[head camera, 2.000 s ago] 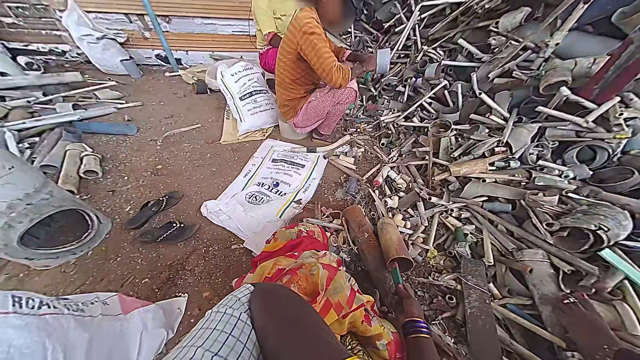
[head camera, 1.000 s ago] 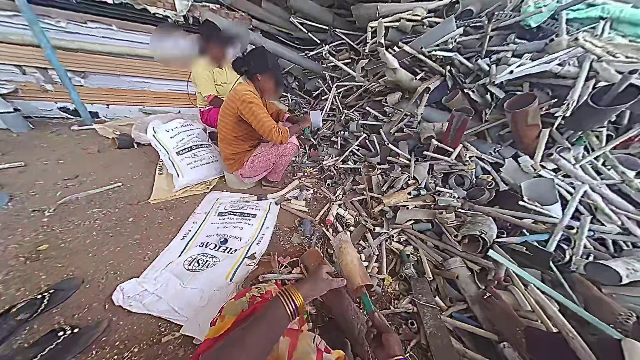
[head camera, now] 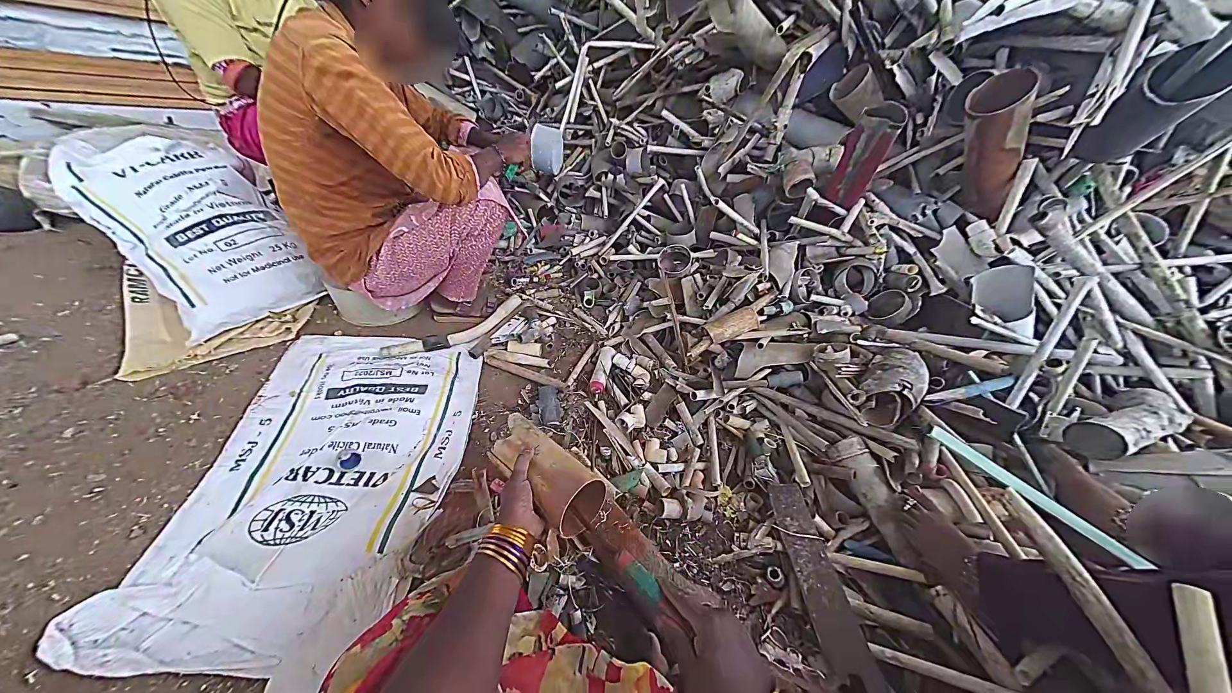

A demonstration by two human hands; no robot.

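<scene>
My left hand [head camera: 521, 496], with bangles at the wrist, grips a short brown plastic pipe piece [head camera: 551, 472] near the lower middle. My right hand [head camera: 717, 647] is blurred at the bottom edge, closed around the end of a tool with a green part [head camera: 639, 579]; the tool's kind cannot be told. A longer brown pipe piece [head camera: 616, 529] slants between the hands, touching or just behind the held piece. Scrap pipe bits and fittings [head camera: 664, 452] lie just beyond them.
A large heap of scrap pipes [head camera: 770, 250] fills the right side. A flat white woven sack [head camera: 318, 462] lies at the left, a filled sack [head camera: 188, 231] behind it. A person in orange [head camera: 366, 164] squats ahead holding a grey ring [head camera: 547, 149]; another person sits behind. More pipes lie at the lower right.
My left hand has moved from the darker brown pipe onto the short lighter brown pipe piece, which was beside it one second ago. The view has shifted.
</scene>
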